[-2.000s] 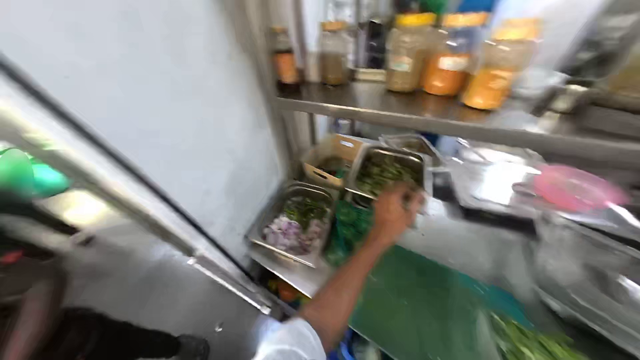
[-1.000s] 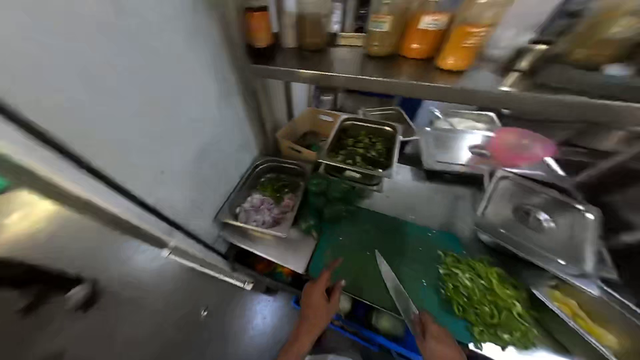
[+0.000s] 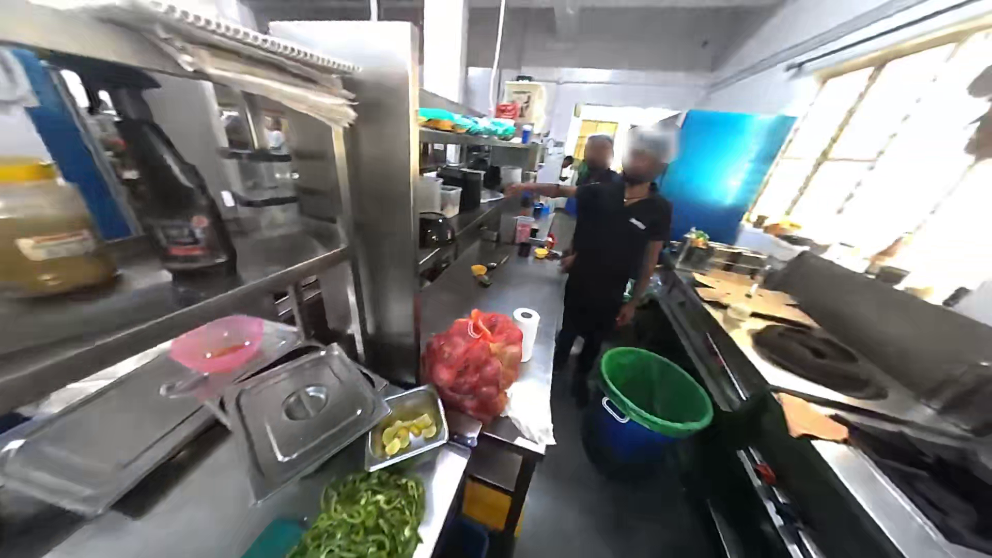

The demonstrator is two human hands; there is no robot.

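Observation:
Neither my left hand nor my right hand shows in the head view now, so what they hold is hidden. A pile of sliced green peppers [image 3: 363, 514] lies at the bottom of the view, next to a corner of the green cutting board [image 3: 276, 539]. Behind the peppers, a steel pan [image 3: 443, 440] holds cut lemons or limes [image 3: 404, 434]. Left of it is a steel pan lid [image 3: 306, 415] with a recessed handle. A pink plastic bowl [image 3: 217, 346] rests farther back, by the steel shelf.
A red mesh sack [image 3: 473, 364] and a paper roll [image 3: 525, 333] stand on the farther counter [image 3: 504, 291]. Beyond it, a person in dark clothes [image 3: 612, 240] reaches toward the shelves, with another person behind. A green-lined blue bin [image 3: 655, 395] stands in the aisle, opposite a stove [image 3: 814, 360].
The view has swung far right and up. My two hands and the knife my right hand held one second ago are out of view.

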